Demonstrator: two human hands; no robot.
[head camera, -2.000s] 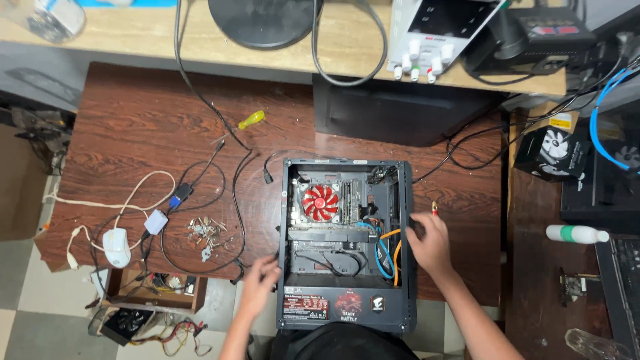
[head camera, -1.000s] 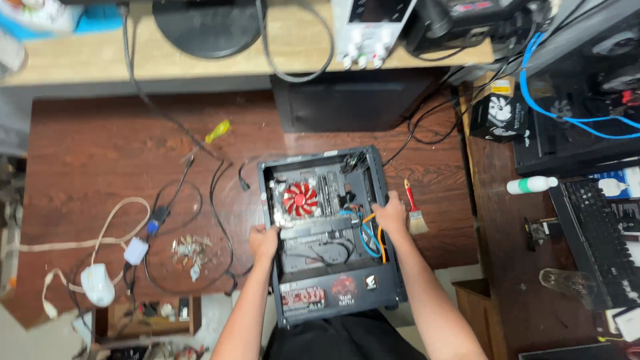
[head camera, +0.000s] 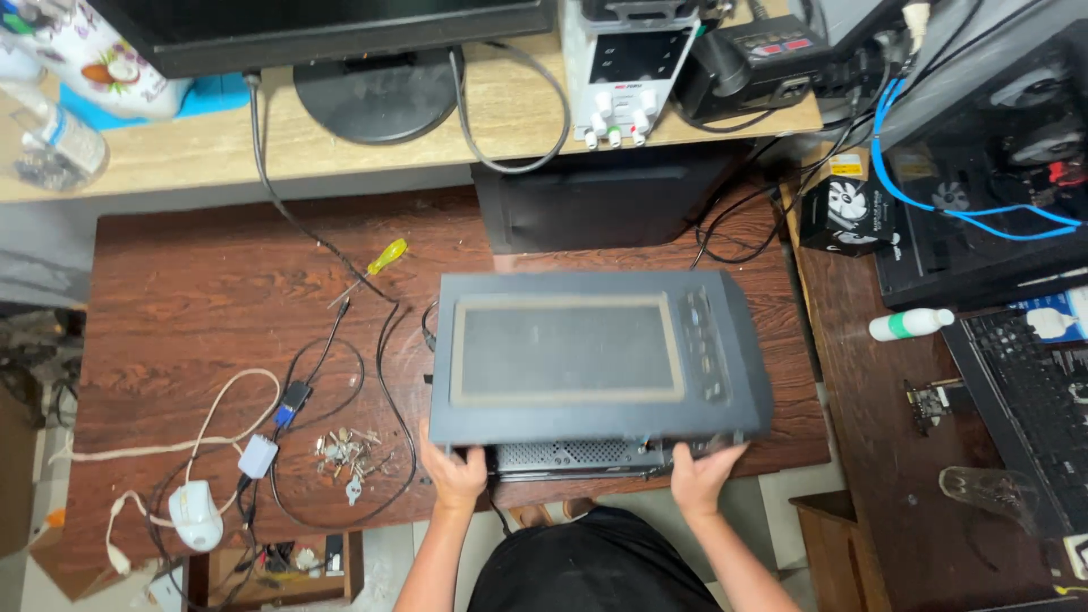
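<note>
A dark computer case (head camera: 569, 421) stands upright on the brown wooden table, its top panel with a mesh dust filter (head camera: 569, 348) facing me. My left hand (head camera: 456, 476) grips the case's near edge at the left, and my right hand (head camera: 704, 480) grips the same side near its right end. Part of each hand's fingers is hidden by the case. Between the hands, a perforated metal part inside the open near side shows. To the left of the case lies a yellow-handled screwdriver (head camera: 388, 256), with a pile of loose screws (head camera: 347, 455) nearer to me.
Cables, a white mouse (head camera: 196, 514) and a VGA adapter (head camera: 292, 404) lie at the left. Behind the case stands a black panel or box (head camera: 603, 204) under a shelf (head camera: 204, 161) with a monitor (head camera: 340, 34) and a bench power supply (head camera: 625, 76). A white bottle (head camera: 911, 324) lies at the right.
The case was lying with its open side, red fan and inside parts facing up; it now stands upright with its top panel showing. Both hands, apart from it earliest, have taken hold of it.
</note>
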